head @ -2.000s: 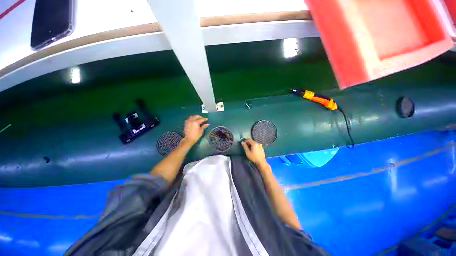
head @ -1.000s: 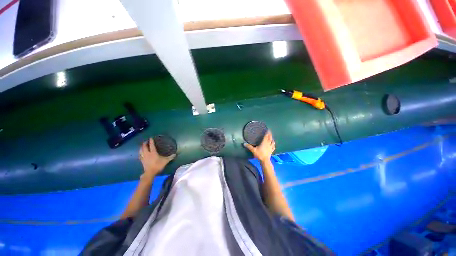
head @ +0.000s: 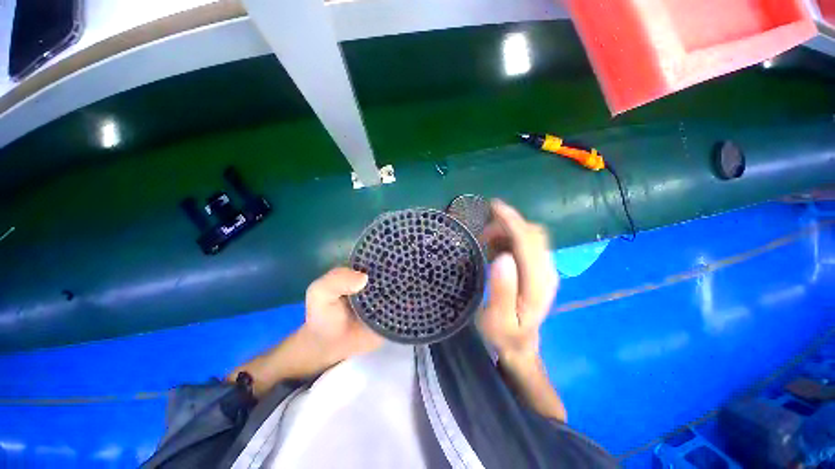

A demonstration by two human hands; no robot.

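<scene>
A round dark grey screw dish (head: 418,275) with a honeycomb of small holes is held up close to the camera, its holed face towards me. My left hand (head: 341,311) grips its left edge, thumb on the rim. My right hand (head: 520,279) is at its right side, slightly blurred; whether it touches the dish I cannot tell. A second screw dish (head: 470,212) lies on the green surface behind, partly covered by the held dish and my right hand. The held dish hides the surface behind it.
An orange screwdriver (head: 574,152) with a black cord lies right of centre. A small dark round dish (head: 729,159) lies far right. A black bracket (head: 227,215) lies left. A shelf post (head: 334,101) stands in the middle. A red foam tray (head: 696,46) overhangs at upper right.
The left dish has been lifted off the surface by my left hand and brought up in front of the camera. My right hand has risen from the right dish to beside the held one.
</scene>
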